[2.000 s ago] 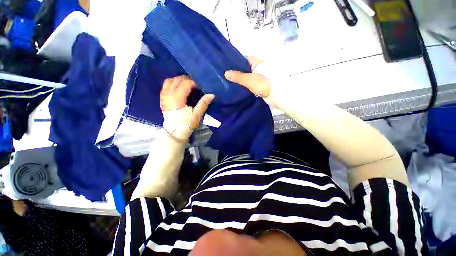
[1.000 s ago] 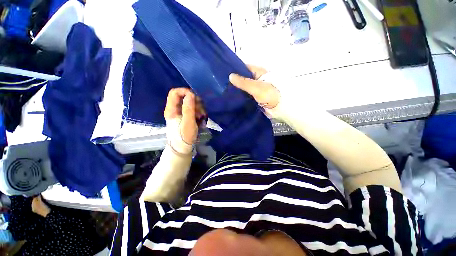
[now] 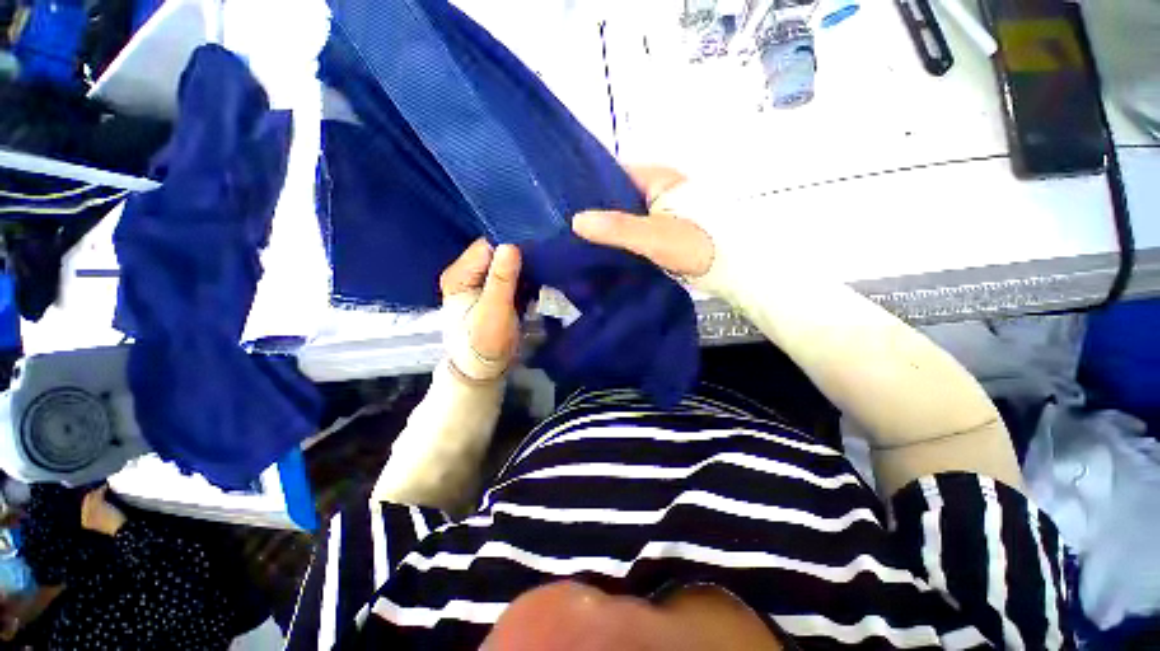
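Observation:
A navy blue garment panel (image 3: 560, 127) runs from the top of the view down over the table's front edge, its lower end bunched near my lap. A lighter blue ribbed strip (image 3: 445, 121) lies along it. My right hand (image 3: 646, 229) holds the panel at its right side, thumb on top and fingers partly hidden behind the cloth. My left hand (image 3: 486, 299) pinches the panel's left edge by the lower end of the strip, thumb against the fingers. Another flat part of the navy cloth (image 3: 382, 229) lies under and left of the strip.
A second blue cloth (image 3: 204, 280) hangs over the left table part, beside a grey unit with a ringed disc (image 3: 66, 429). Presser foot area (image 3: 712, 26), grey-blue cylindrical part (image 3: 789, 70), black tool (image 3: 926, 36) and smartphone (image 3: 1049, 102) lie beyond. Another person (image 3: 127, 572) is at lower left.
My left hand was off the cloth, fingers curled, a second ago; now it pinches the panel's left edge. My right hand keeps its hold. The machine parts appear slightly further right.

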